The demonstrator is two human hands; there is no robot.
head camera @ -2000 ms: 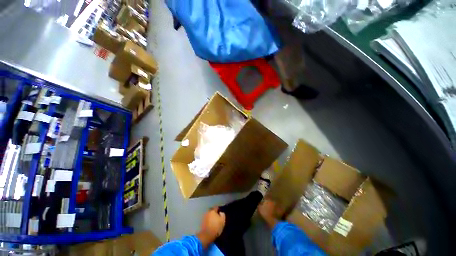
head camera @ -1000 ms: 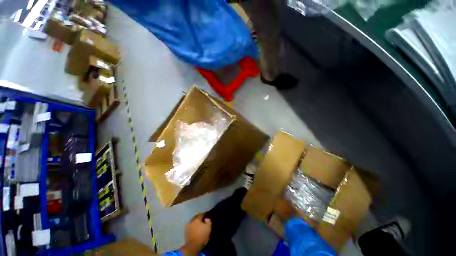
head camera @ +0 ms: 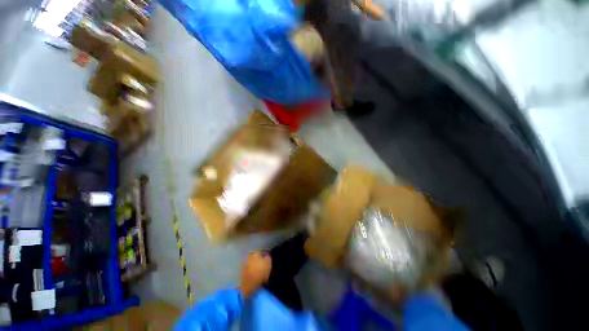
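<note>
The frame is blurred. An open brown carton (head camera: 341, 223) stands low in front of me, right of centre. Silvery, shiny bagged parts (head camera: 384, 249) fill it and show larger and brighter at its near side. My right hand (head camera: 399, 292) is at the near edge of these bags, small and smeared; its fingers and any grip cannot be made out. My left hand (head camera: 256, 271) is left of the carton, over dark trousers and away from both cartons; its fingers are blurred.
A larger open carton (head camera: 294, 194) holding whitish plastic bags (head camera: 248, 181) is on the floor ahead. A person in a blue smock (head camera: 258, 48) is by a red stool (head camera: 294, 115). A blue rack (head camera: 115, 226) stands left; the conveyor edge (head camera: 516, 116) curves right.
My right hand has moved from the carton's left flap, over its inside, to its near right side. The bags look raised or spread there. My left hand stays low, left of the carton.
</note>
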